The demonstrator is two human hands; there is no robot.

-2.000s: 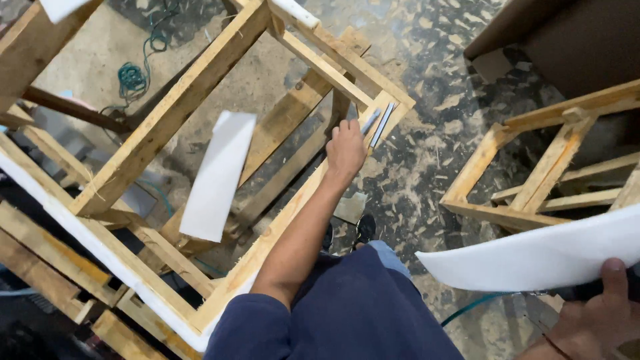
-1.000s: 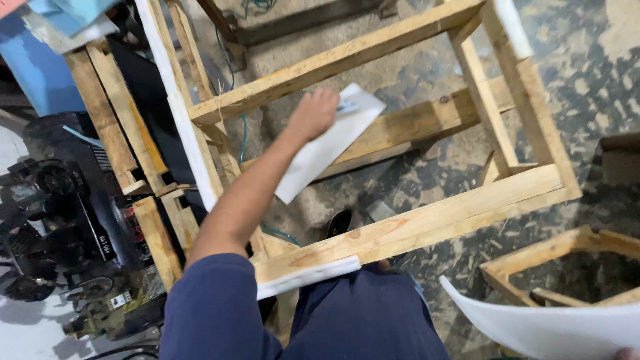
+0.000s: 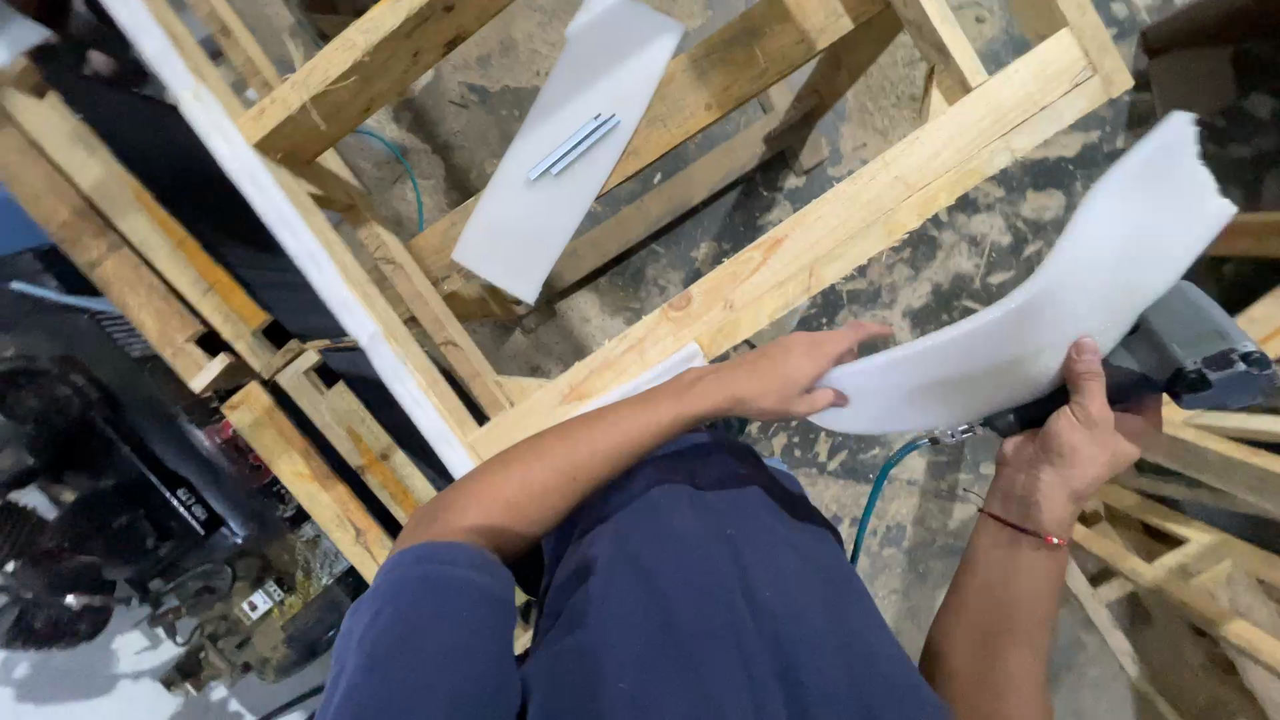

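My right hand (image 3: 1072, 440) holds a white foam strip (image 3: 1010, 330) together with a grey and black pneumatic stapler (image 3: 1190, 345), its thumb on the foam. The strip curves up to the right. My left hand (image 3: 800, 375) is at the strip's lower left end, thumb and fingers around that edge. Beyond the hands lies a wooden frame (image 3: 800, 240), with white foam along its left rail (image 3: 290, 220) and a short white piece on the near rail (image 3: 650, 380). Another foam strip (image 3: 560, 190) rests across a lower beam, with staple sticks (image 3: 574, 146) on it.
A teal air hose (image 3: 878, 490) runs down from the stapler. At the right are more wooden frames (image 3: 1190, 560). Stacked timber (image 3: 310, 470) and dark machinery (image 3: 90, 500) stand at the left. Wood scraps litter the floor (image 3: 1000, 230).
My left hand has moved from the foam strip inside the frame to the strip in my right hand. The staple sticks, on the frame's corner at first, now lie on the inner strip.
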